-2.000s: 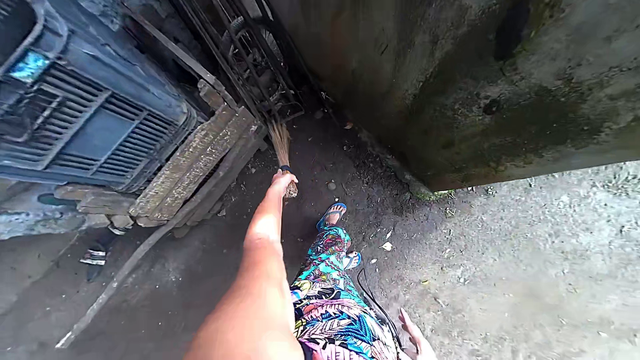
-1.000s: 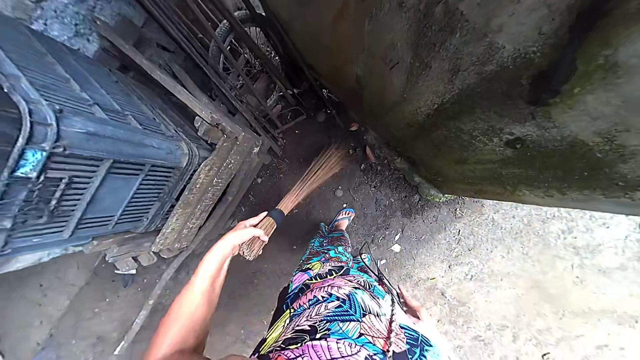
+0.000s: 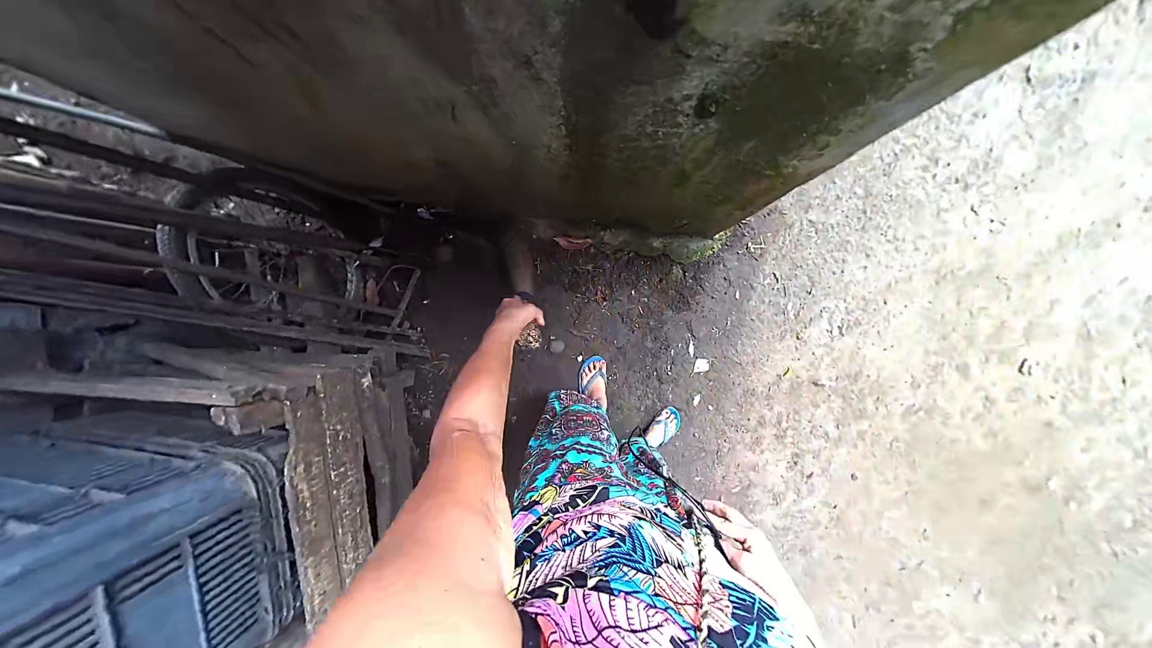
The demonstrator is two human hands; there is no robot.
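Note:
My left hand (image 3: 520, 314) is closed around the bound handle of a stick broom (image 3: 529, 336), out ahead of my feet. The broom's bristles point away from me toward the foot of a concrete wall (image 3: 576, 108) and look blurred and dark there. My right hand (image 3: 731, 531) hangs by my right hip against the patterned clothing (image 3: 612, 540), its fingers loosely apart with nothing in them. A thin dark cord lies over the clothing near that hand. Blue flip-flops (image 3: 592, 371) are on my feet.
Blue-grey plastic crates (image 3: 180, 549) stand at the lower left beside weathered wooden planks (image 3: 328, 486). Beyond them, long bars or poles (image 3: 180, 261) lie near a spoked wheel (image 3: 189, 261). Dirt ground (image 3: 900, 387) with small litter (image 3: 701, 365) stretches to the right of my feet.
The view has turned strongly. The broom, seen slanting up and right a second ago, now points away toward the wall's foot, with my left arm stretched out. My left hand keeps its hold.

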